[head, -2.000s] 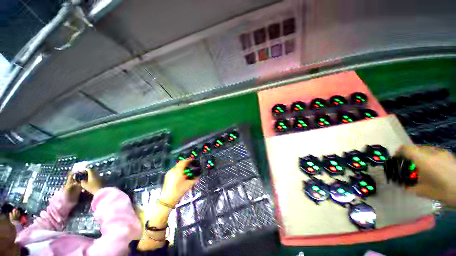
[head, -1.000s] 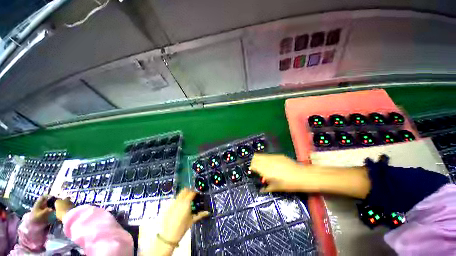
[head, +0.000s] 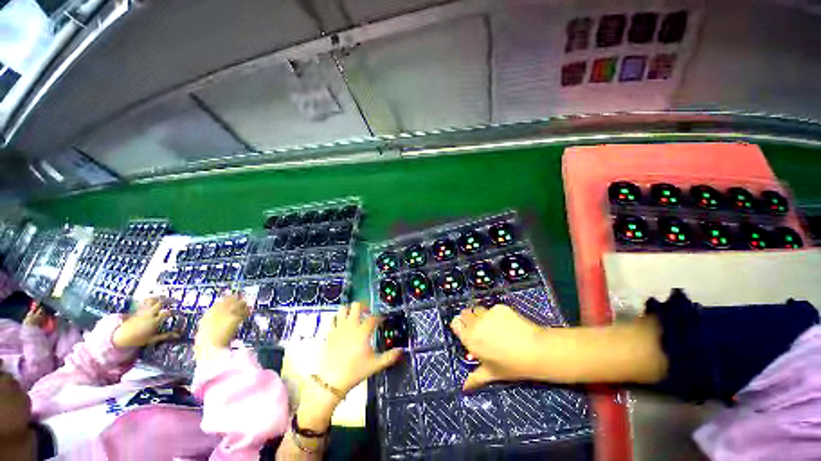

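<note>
A clear blister tray (head: 437, 419) lies in front of me with two full rows of lit smartwatch heads (head: 451, 281) at its back. My left hand (head: 338, 360) is at its left edge, fingers apart, thumb and fingertips beside a smartwatch head (head: 392, 333) in the third row's left pocket. My right hand (head: 500, 342) reaches across from the right over the third and fourth rows. Its fingers are around a smartwatch head (head: 469, 357), mostly hidden beneath them, with a red light showing. The front pockets show bare patterned plastic.
At right, a salmon board (head: 590, 297) carries two rows of lit watches (head: 707, 198) and a beige cardboard sheet (head: 720, 279), partly covered by my right sleeve. Left are trays of dark watches (head: 306, 264) and another worker's hands (head: 221, 320) in pink sleeves. A grey panel stands behind.
The view has shifted, so the trays sit differently in the picture. My left hand has brought its watch from the tray's edge into the third row. My right hand remains over the tray.
</note>
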